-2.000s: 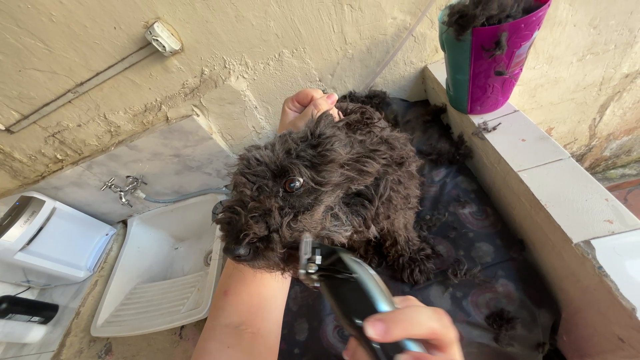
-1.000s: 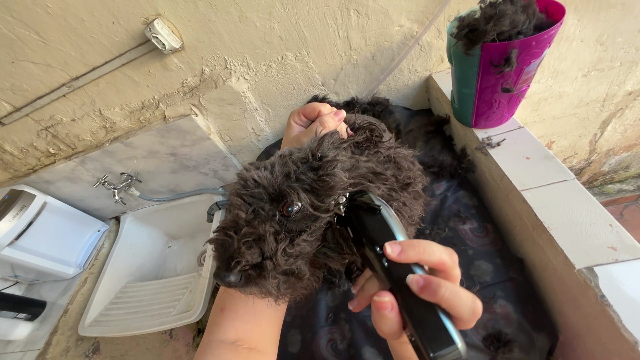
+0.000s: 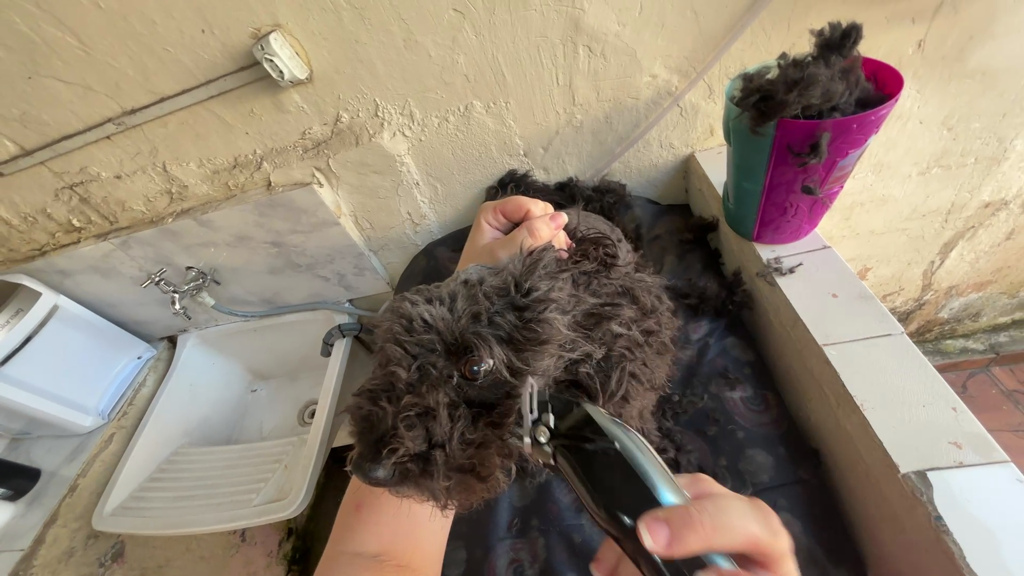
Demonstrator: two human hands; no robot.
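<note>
A curly-haired dark dog is on a dark patterned cloth, its head turned to the left. My left arm passes beneath its head, and my left hand is behind the neck with the fingers closed on its fur. Low at the right, my right hand grips a black and silver hair clipper. The clipper's metal blade touches the fur on the cheek, just below and right of the visible eye. Cut dark fur lies on the cloth behind and beside the dog.
A pink and green plastic bin heaped with fur stands on a tiled ledge at the right. At the left are a white laundry sink, a metal tap with a grey hose, and a white appliance. A rough wall rises behind.
My right hand and the clipper have moved lower in view than a second ago, and the blade has gone from behind the eye to the cheek. My left hand stays behind the neck.
</note>
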